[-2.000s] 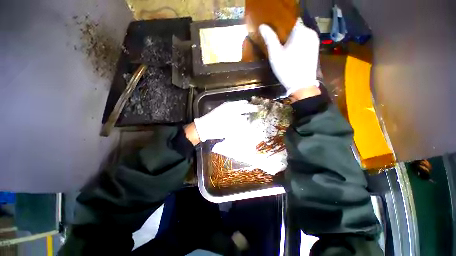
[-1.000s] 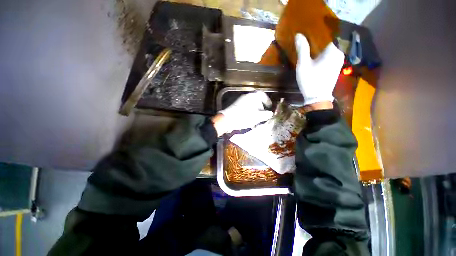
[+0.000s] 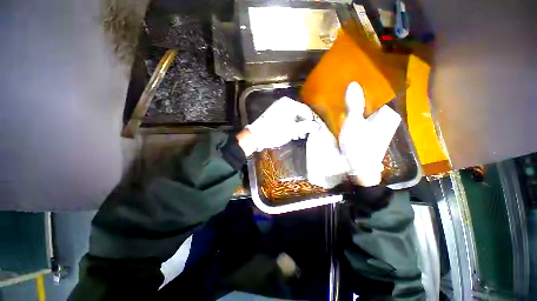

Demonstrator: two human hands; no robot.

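Note:
My right hand (image 3: 360, 141), in a white glove, holds the orange sheet (image 3: 347, 73) over the back right of the stainless tray (image 3: 254, 191). Its thumb lies on the sheet's face. My left hand (image 3: 278, 126), in a white glove, is over the tray's left part with its fingers bent together; whether it grips something is unclear. A white cloth or paper (image 3: 324, 157) lies between the hands, and another white flat part shows right of my right thumb. Reddish copper pieces (image 3: 282, 183) lie in the tray. No coil can be made out.
The solder pot (image 3: 291, 29) with its bright surface is behind the tray. A black dross tray (image 3: 188, 88) with a long scraper (image 3: 150, 94) is at the left. A long orange strip (image 3: 423, 111) is at the right. Blue-handled pliers (image 3: 401, 20) are at the upper right. Grey panels flank both sides.
My right hand has moved with the orange sheet from beside the pot down toward me, over the tray. The pot's bright surface is now uncovered. My left hand stays over the tray.

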